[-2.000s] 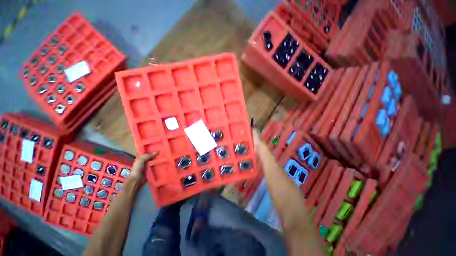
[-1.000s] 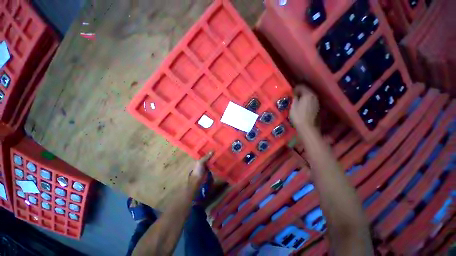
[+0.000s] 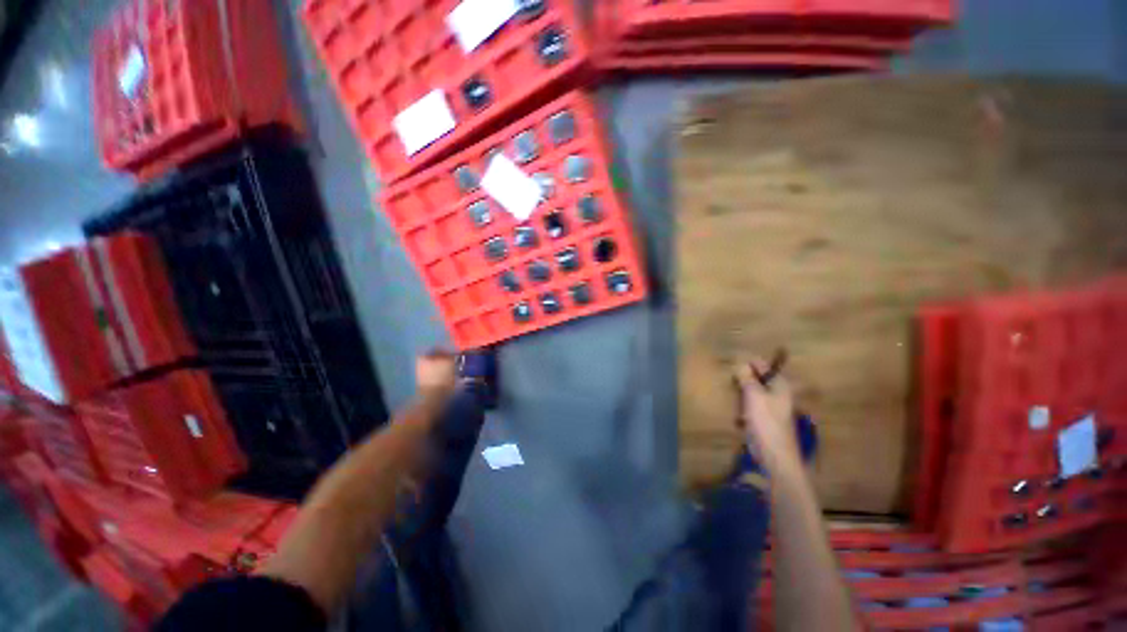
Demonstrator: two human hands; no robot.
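Observation:
My left hand [image 3: 435,369] is small and blurred near my knee, below a red compartment tray [image 3: 426,266]; nothing shows in it, and its finger pose is unclear. My right hand [image 3: 769,401] is over the plywood board [image 3: 803,235], with a thin dark pen [image 3: 776,363] between the fingers. The tray below centre-top holds silver-rimmed and dark small parts and a white label [image 3: 512,185]. A red tray [image 3: 989,370] with a white label [image 3: 1078,446] and a few small parts lies at the board's right side.
Another labelled red tray [image 3: 371,74] adjoins at the top, with stacked trays [image 3: 766,27] beyond the board. A black plastic pallet [image 3: 266,296] and more red trays [image 3: 111,309] are at the left. A white paper slip [image 3: 502,457] lies on the grey floor [image 3: 569,432].
My hands have let go of the labelled tray, which now appears to lie at the right. They have moved apart. The view has swung left, bringing the black pallet into sight.

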